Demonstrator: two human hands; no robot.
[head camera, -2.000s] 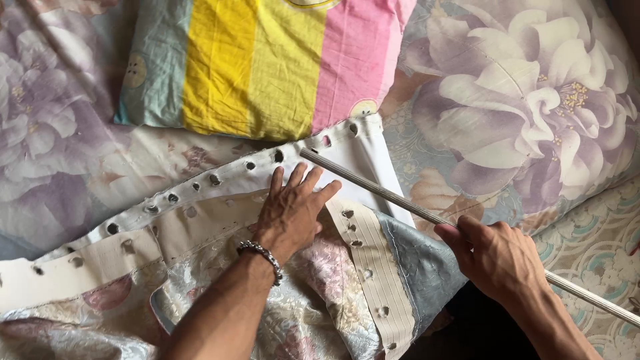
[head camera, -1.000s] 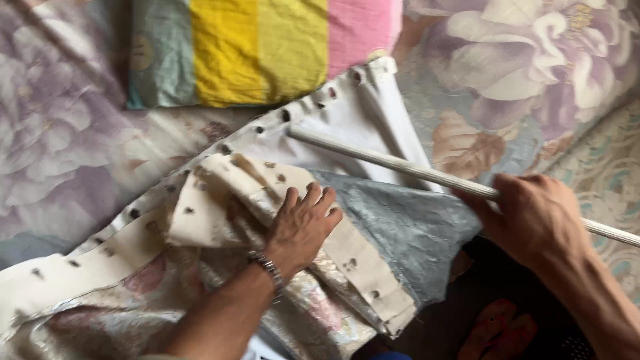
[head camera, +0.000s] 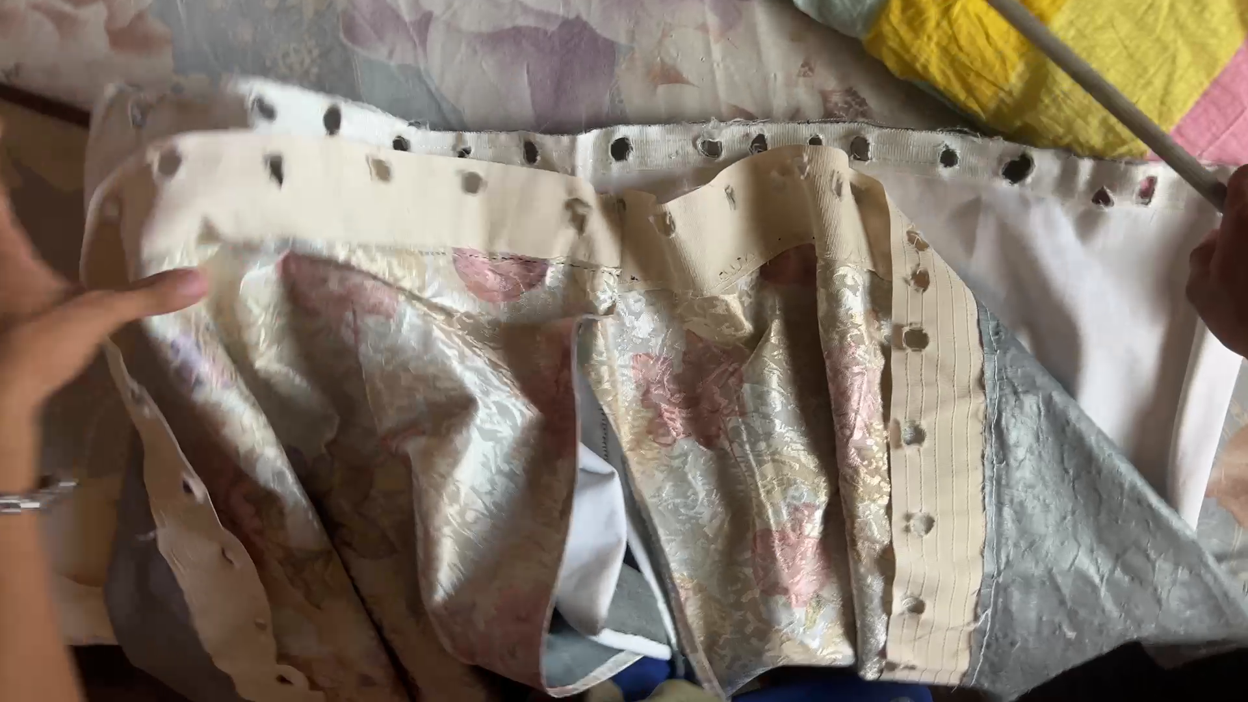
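Note:
A floral brocade curtain (head camera: 731, 419) lies in folds, its cream heading tape (head camera: 370, 195) pierced by a row of holes. Behind it runs a white lining (head camera: 1072, 263) whose top band has holes too. My left hand (head camera: 68, 302) is at the left edge, fingers apart, its thumb over or beside the cream tape; contact cannot be told. At the right edge my right hand (head camera: 1224, 263), partly cut off, is closed round a thin metal rod (head camera: 1102, 93) that slants up and left over the striped pillow. A grey fabric panel (head camera: 1082, 517) spreads at lower right.
The striped pillow (head camera: 1072, 68) rests at the upper right on a bed sheet with a floral print (head camera: 487, 58). Dark shadow and some blue cloth (head camera: 829, 690) show along the bottom edge.
My left hand has left the middle of the curtain for its left end. The rod's end, earlier over the white lining, now lies over the pillow. The view has shifted left and closer.

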